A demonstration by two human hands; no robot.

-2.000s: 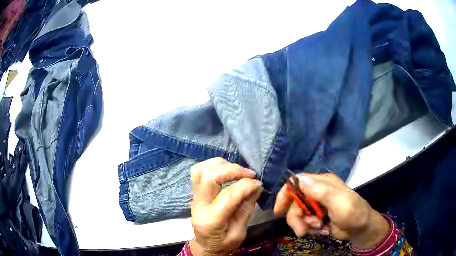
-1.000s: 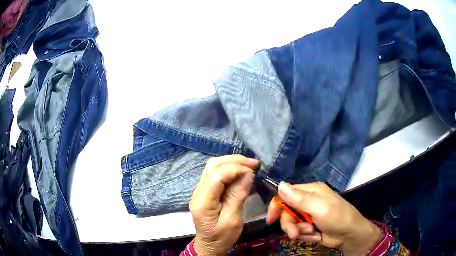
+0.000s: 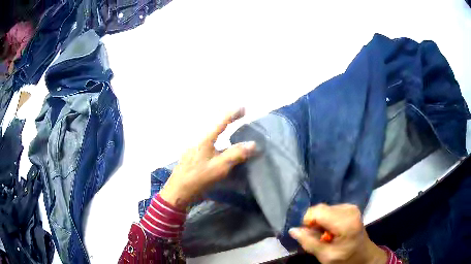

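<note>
A denim jacket [image 3: 341, 129] lies across the right half of the white table, dark blue outside with pale grey-blue inside showing. My left hand [image 3: 206, 162] is over its left part, fingers spread, with thumb and index apart near the folded grey flap; nothing is held in it. My right hand [image 3: 333, 234] is closed around the orange-red thread snips [image 3: 326, 236] at the jacket's front edge, by a dark blue band. The blades are hidden, and whether the fingers also pinch the cloth cannot be told.
Another denim jacket [image 3: 77, 134] lies at the left, blue and grey. Dark garments [image 3: 23, 211] are heaped at the far left edge, with more dark denim [image 3: 129, 15] with metal dots at the top left. The white table's curved edge [image 3: 413, 198] runs along the lower right.
My left hand has let go of the jacket's front edge and moved up, opening. My right hand has moved right and down with the snips. The view has shifted, so the garments sit lower.
</note>
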